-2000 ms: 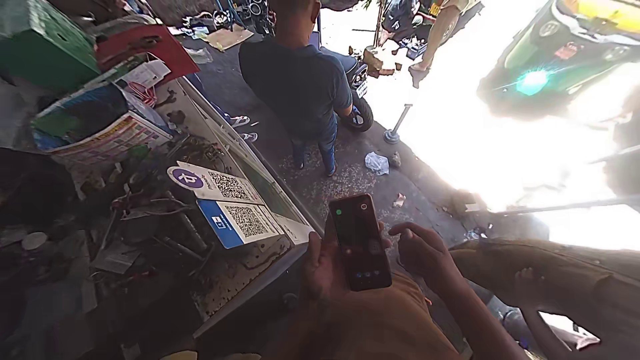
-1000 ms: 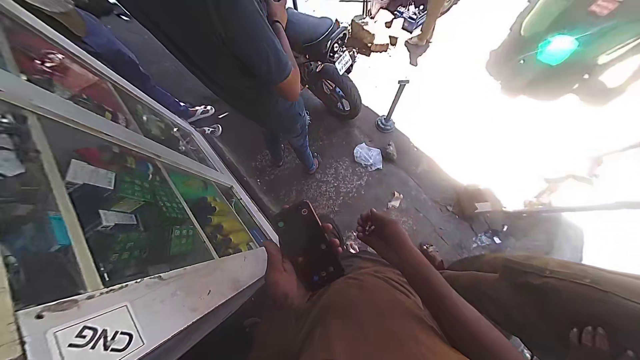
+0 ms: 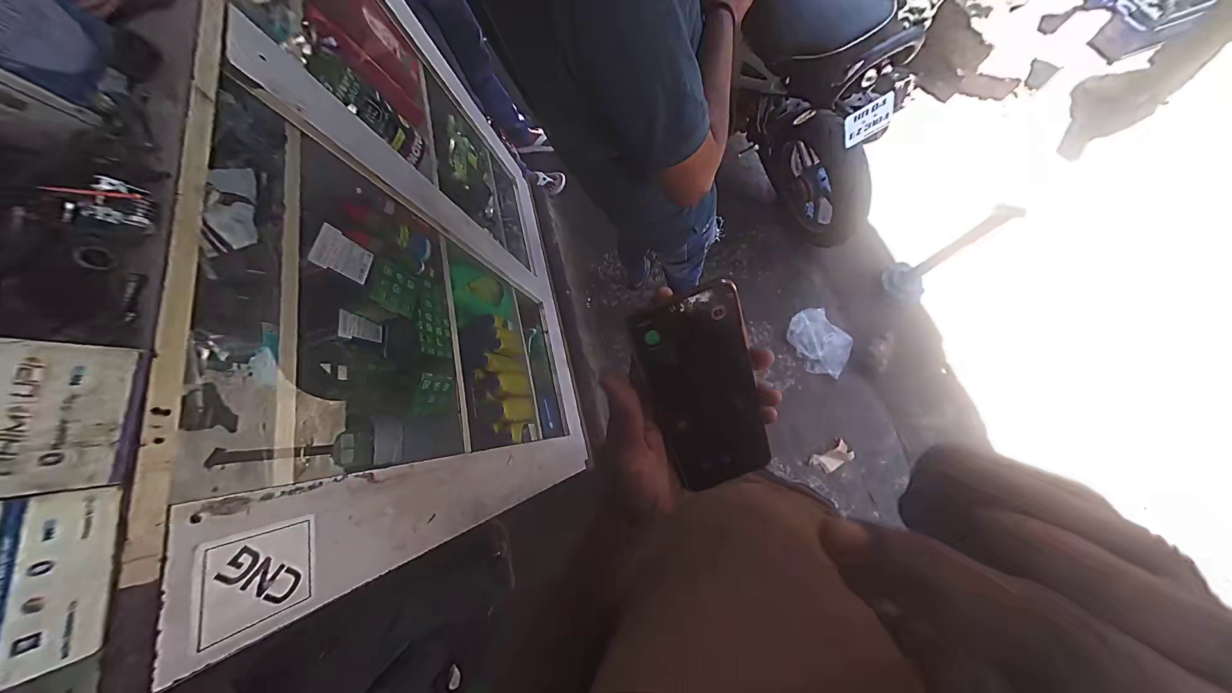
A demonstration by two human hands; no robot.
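A smartphone with a mostly dark screen lies in my left hand, above my lap. The thumb is along its left side, and fingertips show past its right edge. A green round mark and a small reddish one show near the top of the screen. Below and right of the phone is a blurred brown form, perhaps my right hand; its fingers cannot be made out, and I see nothing held there.
A glass display counter with boxed goods runs along the left, printed cards at its near end. A person stands ahead beside a parked motorcycle. Crumpled plastic, a paper scrap and a metal post are on the ground.
The view has shifted to show more of the counter. My left hand keeps hold of the phone. My right hand, raised near the phone earlier, is no longer plainly seen there.
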